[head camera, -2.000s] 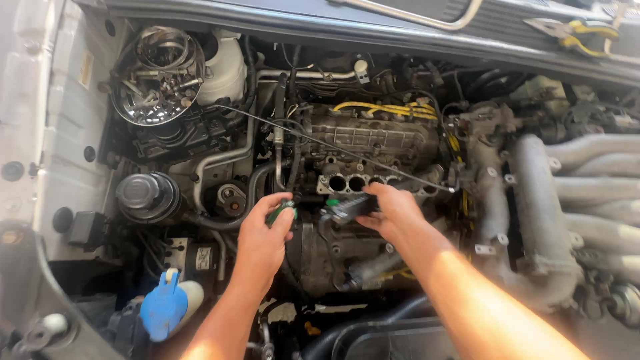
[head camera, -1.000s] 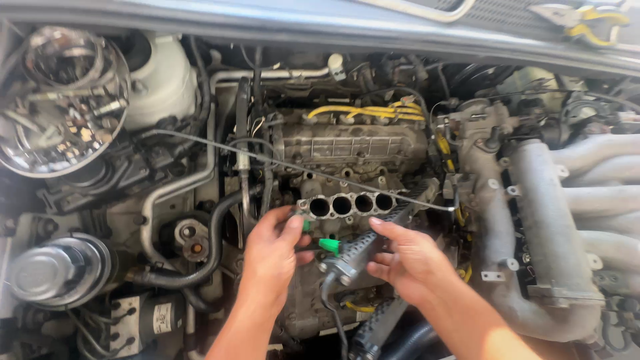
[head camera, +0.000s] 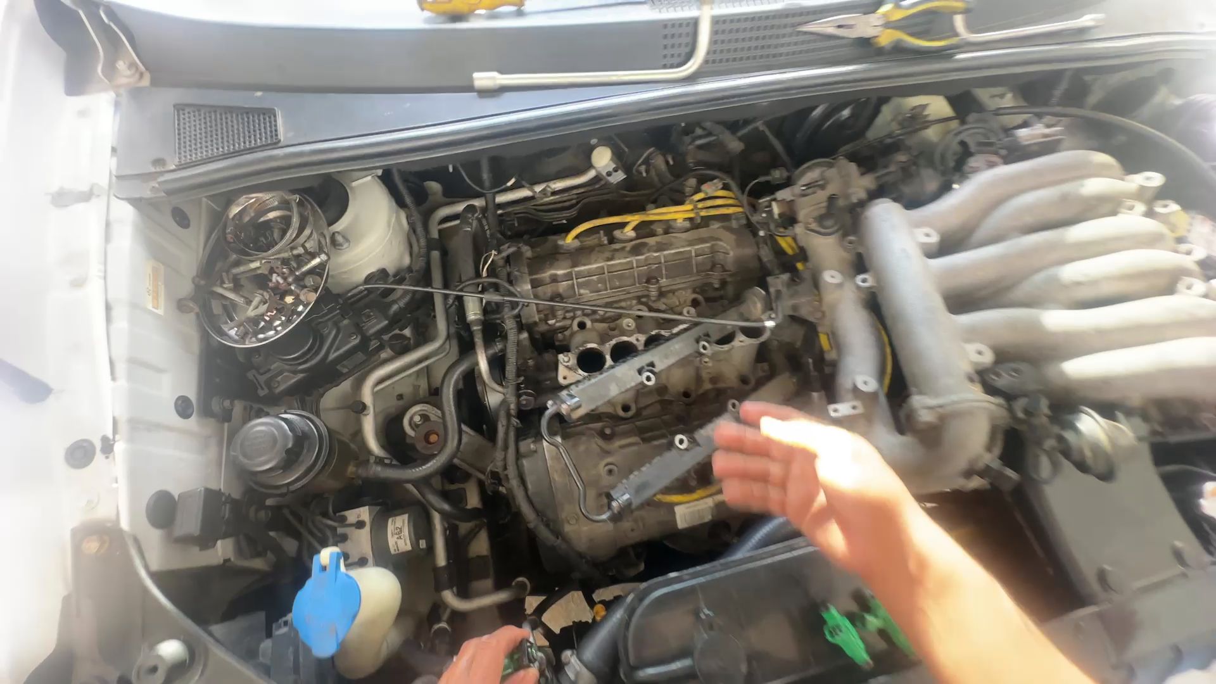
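Note:
My left hand (head camera: 489, 657) is at the bottom edge, partly cut off, its fingers closed around a small green and dark part (head camera: 522, 655). My right hand (head camera: 817, 475) is open, fingers together and extended, beside the lower bar of a metal fuel rail (head camera: 662, 467); whether it touches the bar is unclear. A curved pipe (head camera: 568, 465) joins this bar to the upper rail bar (head camera: 632, 373), which slants across the round intake ports (head camera: 591, 358) of the engine. Several green plastic pieces (head camera: 845, 635) lie on the black cover (head camera: 722, 598) below my right forearm.
A metal bowl of bolts and clamps (head camera: 266, 313) sits at left. A thin rod (head camera: 570, 306) crosses the engine. The intake manifold (head camera: 1054, 256) occupies the right. A bent socket wrench (head camera: 589, 78) and yellow-handled pliers (head camera: 883, 26) lie on the cowl. A blue-capped reservoir neck (head camera: 326, 603) stands lower left.
Both hands have parted from over the engine's middle; my left has moved down to the bottom edge. The rail now lies across the ports, which showed uncovered a second ago. The view has widened.

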